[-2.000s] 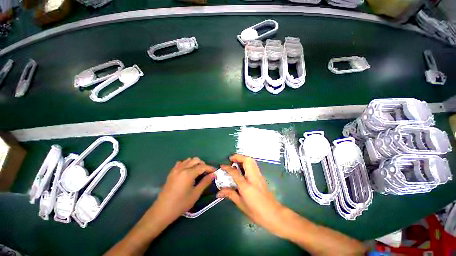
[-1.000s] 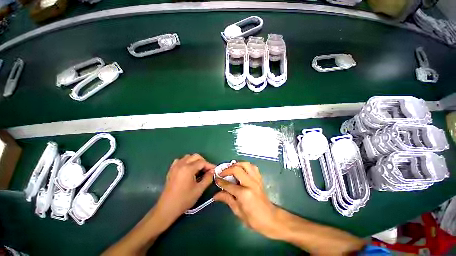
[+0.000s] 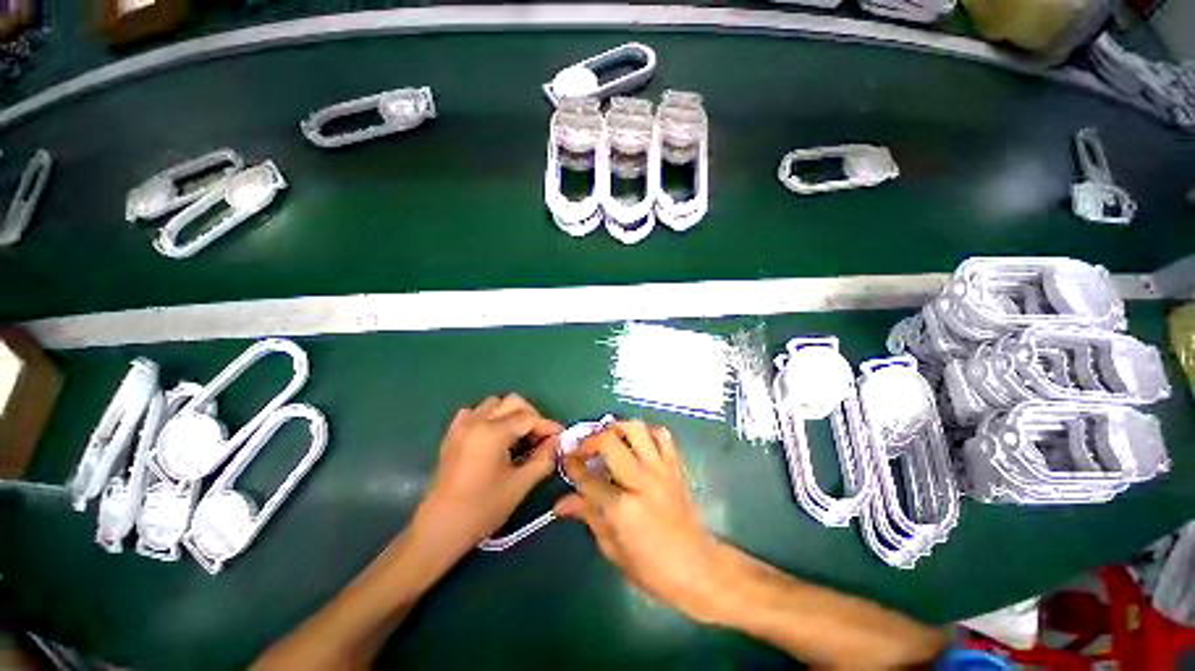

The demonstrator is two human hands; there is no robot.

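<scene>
A white loop frame [image 3: 522, 531] lies on the green bench in front of me, its round end up between my hands. My left hand [image 3: 488, 452] is at the left side of the round end, thumb and fingertips pinched together. My right hand [image 3: 642, 505] holds the round end from the right, its fingers over it. Whether a thin pin is between my fingertips is too small to tell. A flat pile of thin white pins [image 3: 671, 368] lies beyond my right hand, with a narrower shiny bundle [image 3: 752, 384] beside it.
Loose overlapping frames [image 3: 197, 446] lie at left. Two nested frame sets [image 3: 904, 452] and tall stacks [image 3: 1068, 452] stand at right. A long white strip [image 3: 433, 309] crosses the bench; frames [image 3: 629, 171] lie beyond it. A brown box [image 3: 24, 393] is at the left edge, red plastic [image 3: 1114, 623] lower right.
The frames beyond the strip have shifted left in view. Both hands stay at the round end; my right fingers have moved slightly over it.
</scene>
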